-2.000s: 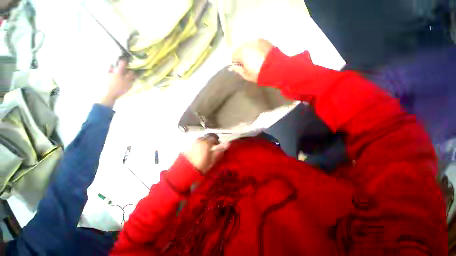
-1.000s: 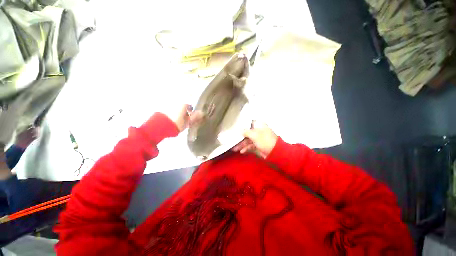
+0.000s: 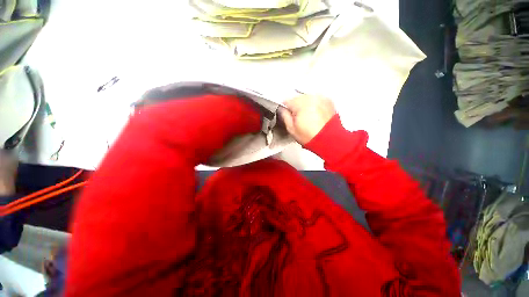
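Observation:
The beige-grey bag body (image 3: 243, 152) lies at the near edge of the white table with its curved mouth open towards me. My left forearm, in a red sleeve, reaches into the mouth. My left hand is hidden inside the bag. My right hand (image 3: 310, 118) pinches the rim at the right end of the mouth. A small pale tab (image 3: 270, 129) stands inside the mouth near my right fingers.
Stacked beige pieces with yellow edges (image 3: 270, 32) lie beyond the bag on the white table (image 3: 156, 46). A small dark tool (image 3: 108, 84) lies at left. Grey-beige bodies (image 3: 20, 104) are at far left, orange cords (image 3: 43, 194) at lower left, hanging pieces (image 3: 487, 64) at right.
My left hand has gone from the outer rim into the bag. My right hand has moved up to the right end of the mouth. The bag has turned from upright to crosswise.

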